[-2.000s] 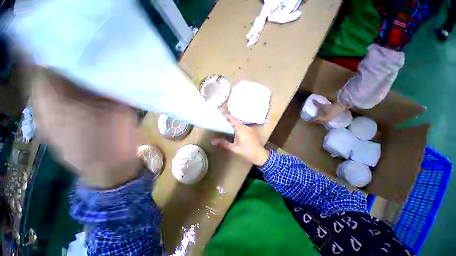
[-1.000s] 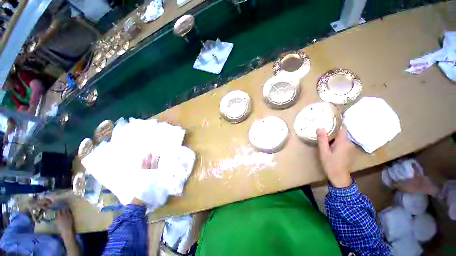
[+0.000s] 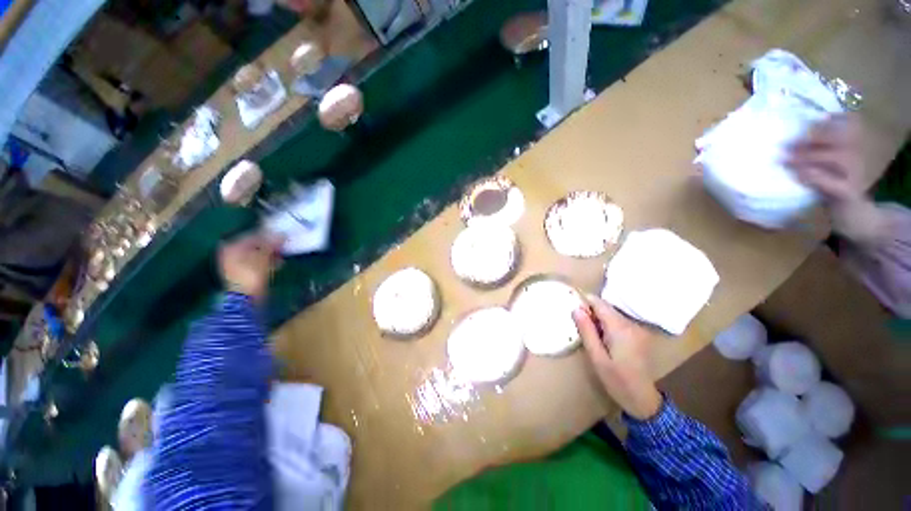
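My left hand (image 3: pixel 250 264), slightly blurred, is over the green belt with its fingertips at the left edge of a white square pad (image 3: pixel 312 215); whether it grips the pad is unclear. My right hand (image 3: pixel 621 361) holds the right edge of a pale round disc (image 3: pixel 545 317) on the brown bench. Another round disc (image 3: pixel 485 345) lies against it on the left. Two more round discs (image 3: pixel 406 301) (image 3: pixel 484 254) lie behind. Two rimmed plates (image 3: pixel 583 224) (image 3: pixel 491 202) lie farther back. A white sheet stack (image 3: pixel 659 279) is right of the held disc.
Another person's hand (image 3: pixel 834 165) rests on a white pile (image 3: pixel 756 165) at the bench's far right. White wrapped bundles (image 3: pixel 789 369) lie below the bench edge at right. A metal post (image 3: pixel 569 60) stands by the belt. White sheets (image 3: pixel 305 439) lie at lower left. Discs stand beyond the belt.
My left hand has left the white sheets and reached up over the belt to the pad. My right hand stays at its disc, now against the neighbouring one. The other person's hand now touches the far pile.
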